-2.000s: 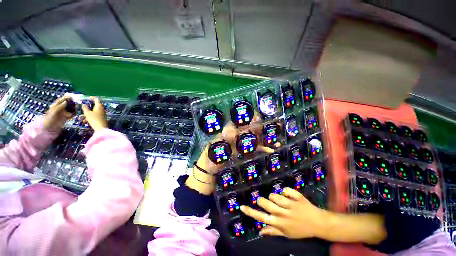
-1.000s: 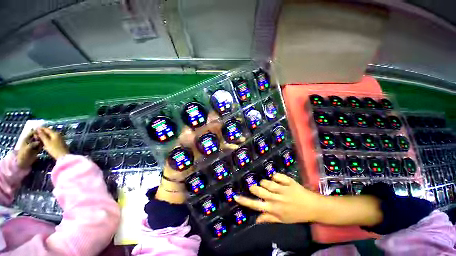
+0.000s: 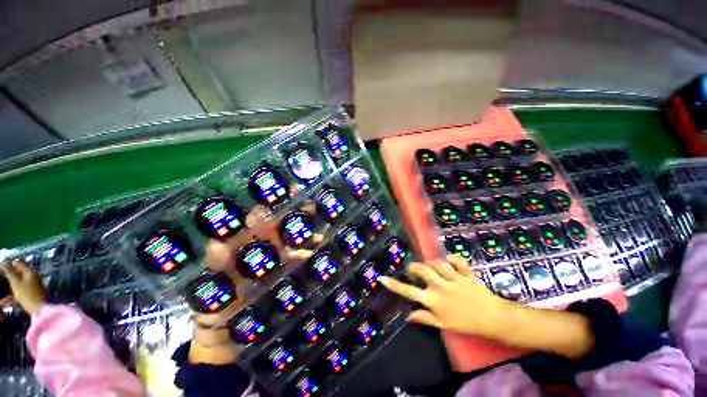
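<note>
My left hand [image 3: 221, 254] is under a clear blister tray [image 3: 180, 198], seen through its plastic, and supports it tilted above the bench. The tray holds rows of round smartwatch heads [image 3: 165, 250] with lit blue, white and coloured screens; some show white glare. My right hand [image 3: 465, 298] is at the tray's right edge, its index finger extended close to a watch; touch cannot be told. It holds nothing.
A tray of watches [image 3: 508, 206] with red and green dots lies on a salmon pad [image 3: 403, 167]. A cardboard sheet [image 3: 426, 70] leans behind. Dark-screen trays flank both sides. Pink sleeves of other people show left and right.
The view has turned right, so things appear shifted left. The held tray is nearer the left and more slanted. My right hand now lies past the tray's right edge, partly over the salmon pad's tray.
</note>
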